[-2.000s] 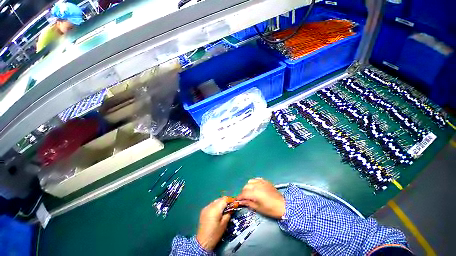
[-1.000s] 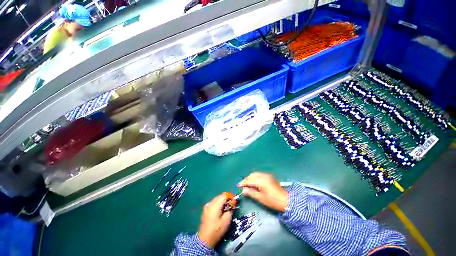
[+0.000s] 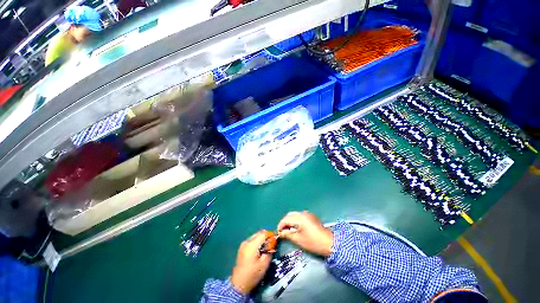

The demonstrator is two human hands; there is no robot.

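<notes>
My left hand (image 3: 251,262) is over the green mat, with an orange cover (image 3: 269,242) at its fingertips. It pinches a small dark part that is mostly hidden by the fingers. My right hand (image 3: 308,232) is close beside it, thumb and forefinger pinched at a small pale piece by the orange cover. A pile of thin black-and-white leads (image 3: 286,270) lies under and beside my left hand. Another loose bunch of leads (image 3: 202,234) lies to the left. A narrow white strip (image 3: 388,231) curves from behind my right forearm.
Rows of black-and-white leads (image 3: 408,171) lie at the right with a white tag (image 3: 496,171). A bagged white roll (image 3: 277,145) stands against a blue bin (image 3: 284,100). Orange leads (image 3: 376,49) fill another bin. A divided cream tray (image 3: 127,197) is left. A person (image 3: 77,31) is beyond the shelf.
My right hand moved slightly away, then back close to my left fingertips. Both hands stay over the same pile. The camera view shifted slightly.
</notes>
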